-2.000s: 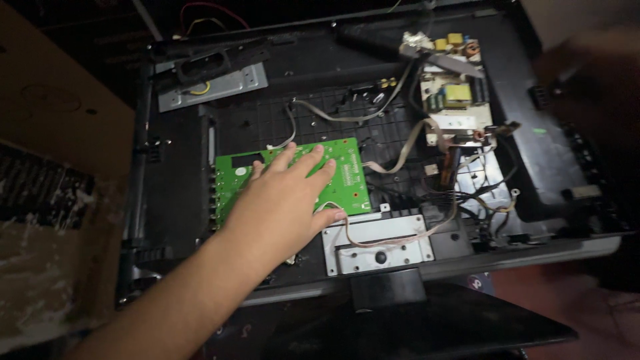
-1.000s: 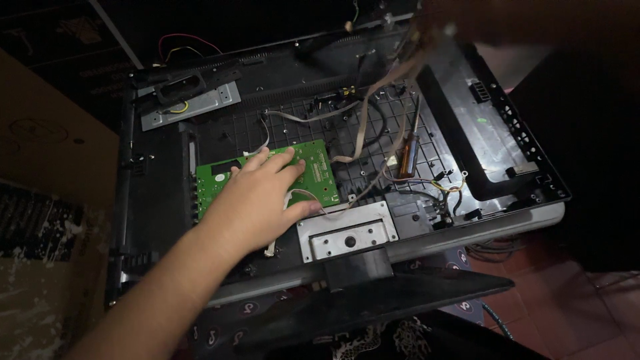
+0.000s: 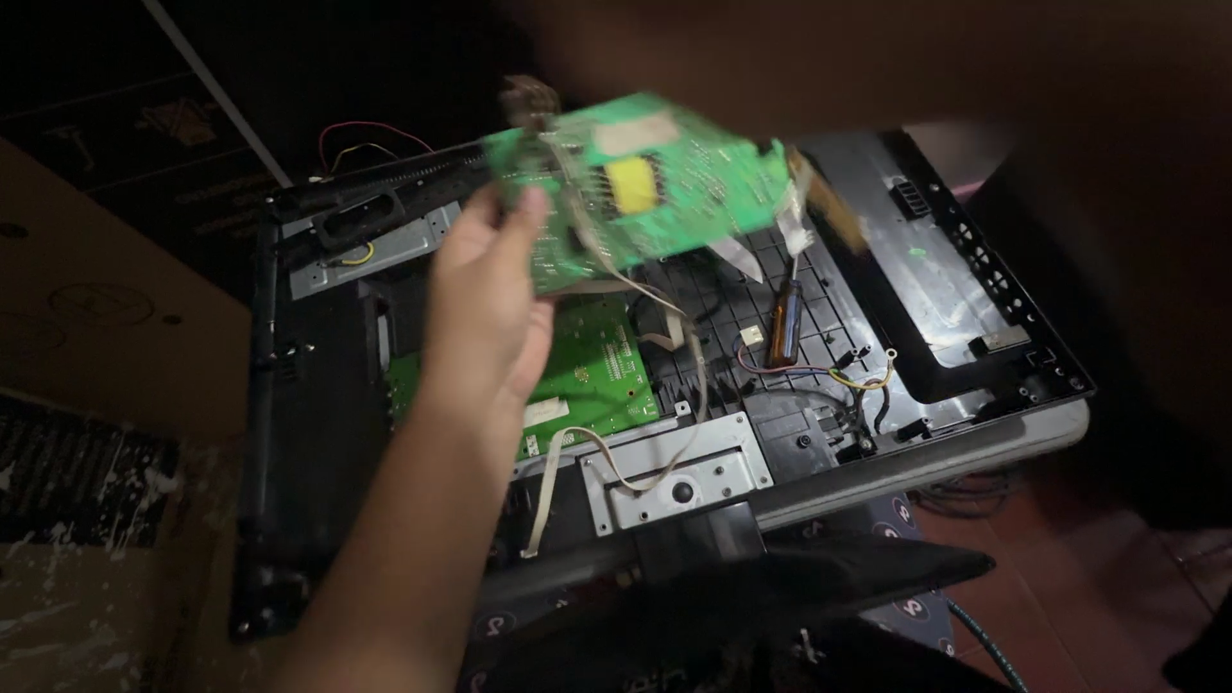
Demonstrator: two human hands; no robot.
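Note:
My left hand [image 3: 496, 279] grips the left edge of a green power supply board [image 3: 703, 192], thumb on its upturned solder side. The board is blurred, tilted and raised above the monitor's black plastic back cover [image 3: 318, 423]. My right forearm, dark and blurred, crosses the upper right; its hand cannot be made out. Below my left hand lies a second green circuit board [image 3: 597, 366], partly hidden by it. A pale flat cable [image 3: 606, 448] loops from the raised board over the metal stand bracket [image 3: 674, 476]. A screwdriver with an amber handle [image 3: 786, 322] lies in the cover.
A metal plate [image 3: 404, 245] with a yellow wire sits at the cover's upper left. Thin wires with a white connector [image 3: 751, 335] lie near the screwdriver. The black stand base [image 3: 770, 587] extends below the cover. A cardboard box [image 3: 125, 289] stands at the left.
The power supply board, seated in the cover's upper right two seconds ago, is now raised over the middle. My left hand has left the lower green board and taken hold of the raised one.

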